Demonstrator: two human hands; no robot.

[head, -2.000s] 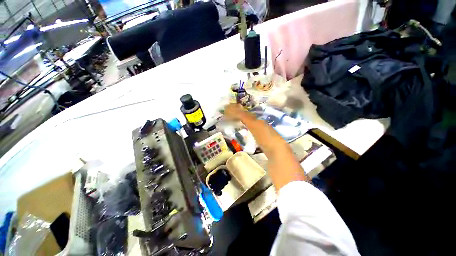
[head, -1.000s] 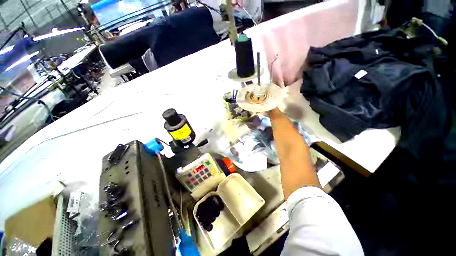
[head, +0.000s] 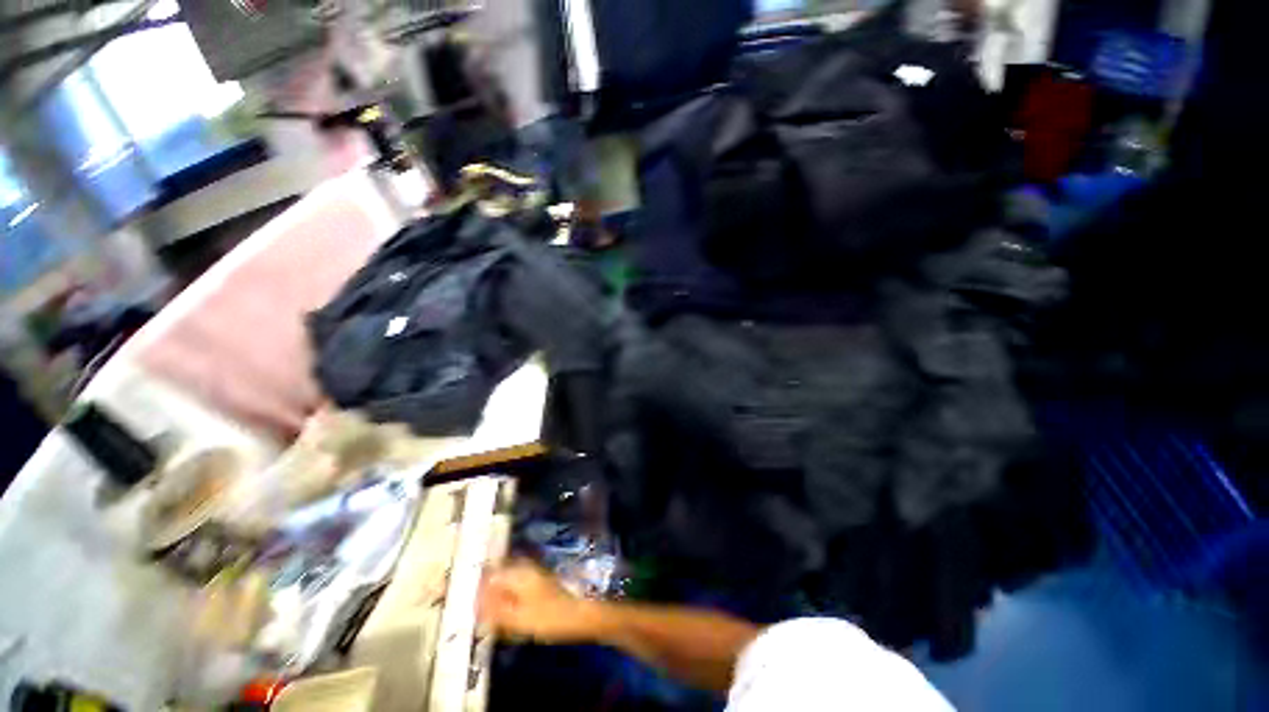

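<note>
My right hand (head: 532, 604) is at the lower middle, blurred, with its fingers at the pale front edge of the table (head: 459, 598). The blur hides whether it holds anything. My white sleeve runs off the bottom edge. Just beyond the hand, shiny clear plastic (head: 592, 568) shows in the dark gap beside the table. My left hand is not in view.
A black garment heap (head: 432, 327) lies at the table's far end. More black garments (head: 821, 403) hang or lie to the right. Clear bags (head: 327, 556), a dark thread cone (head: 112, 442) and the tray's edge (head: 327, 691) are left. A blue crate (head: 1162, 501) is far right.
The view has swung right, and the machine head and control panel have left it. My right hand has moved from the round thread stand base to the table's front edge.
</note>
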